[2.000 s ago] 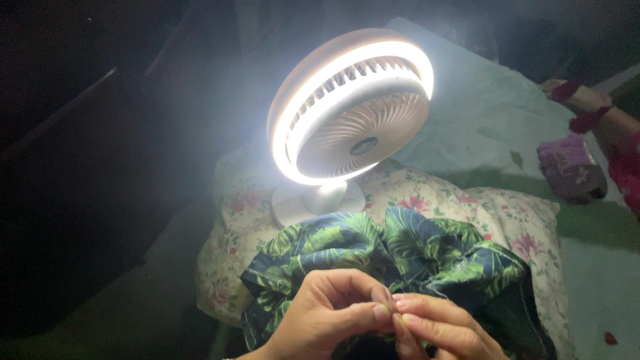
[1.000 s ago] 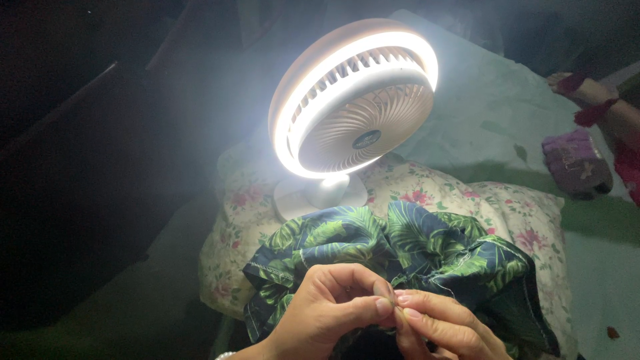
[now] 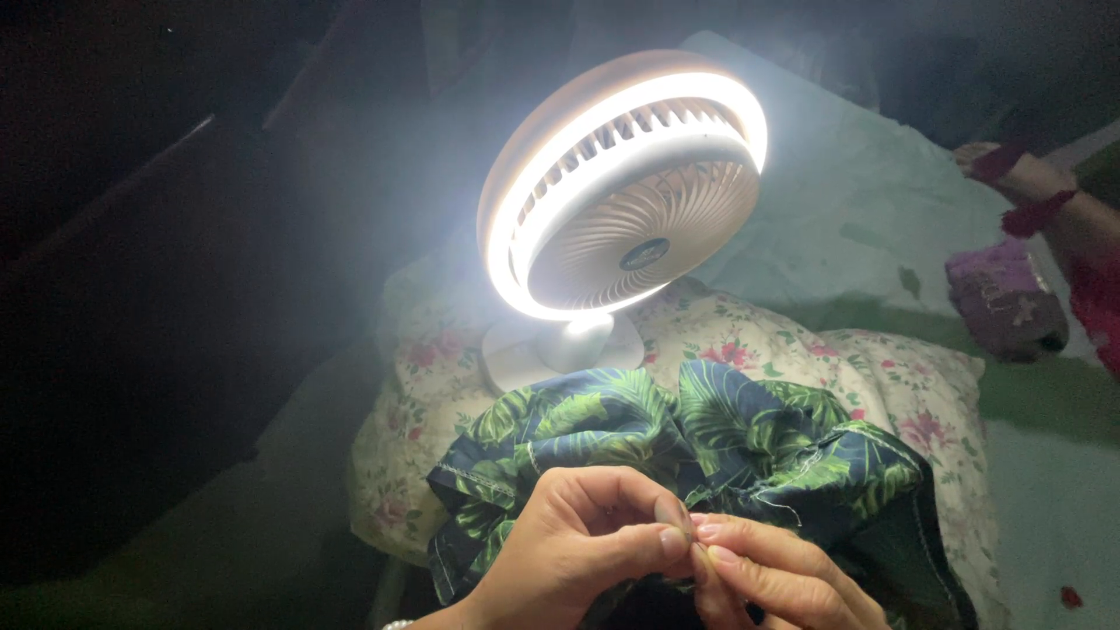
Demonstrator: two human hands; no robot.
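Note:
My left hand (image 3: 586,542) and my right hand (image 3: 779,569) meet at the fingertips, low in the head view. Thumb and forefinger of each are pinched together; whatever is between them is too small to make out. Beneath and behind them lies a bunched dark blue fabric with green leaf print (image 3: 604,411), with pale stitching along its edges and a loose thread near my right hand. Beyond the fabric, a round fan with a lit ring light (image 3: 643,254) stands tilted on a white base.
A floral pillow (image 3: 919,376) lies under the fabric and the fan. At the right are a purple and grey cloth item (image 3: 1006,302) and another person's limb (image 3: 1032,184) with dark red bands. A small red bit (image 3: 1070,598) lies at the lower right on the pale green sheet (image 3: 840,219).

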